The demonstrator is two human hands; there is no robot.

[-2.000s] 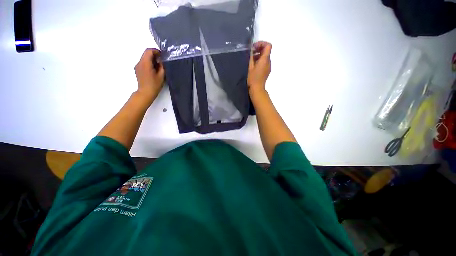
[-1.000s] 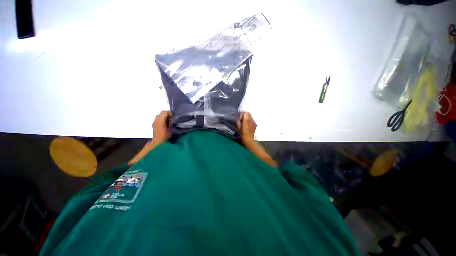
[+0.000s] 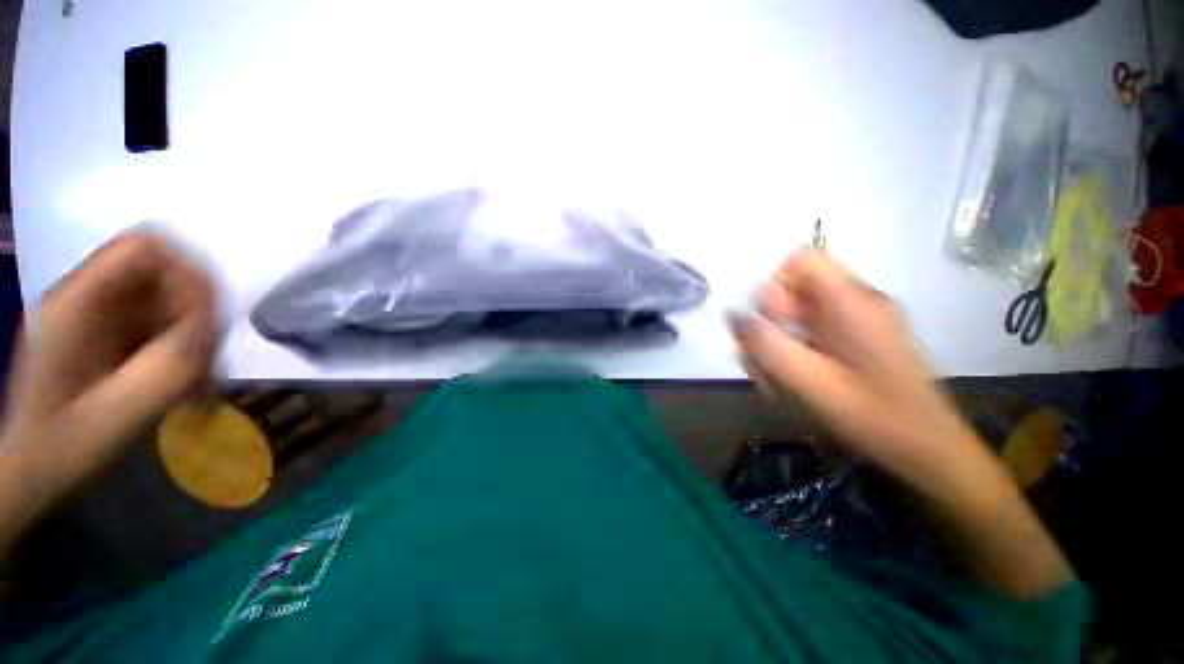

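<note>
A dark folded jacket in a clear, shiny polybag (image 3: 474, 279) lies sideways on the white table (image 3: 623, 91), close to its front edge and blurred by motion. My left hand (image 3: 130, 318) is raised to the left of the bag, apart from it, with curled fingers, blurred. My right hand (image 3: 825, 324) is raised to the right of the bag, also apart from it and blurred, with thumb and fingers apart. I see nothing held in either hand.
A black phone (image 3: 147, 97) lies at the left. Empty polybags (image 3: 1010, 175), black-handled scissors (image 3: 1030, 311) and a yellow item (image 3: 1082, 260) lie at the right. Snips (image 3: 818, 234) show partly behind my right hand. Dark cloth (image 3: 1013, 11) lies at the far right. Round stools (image 3: 214, 454) stand below.
Both hands have let go of the bagged jacket and moved outwards and up. The jacket, upright before my body earlier, now lies wide across the table's front.
</note>
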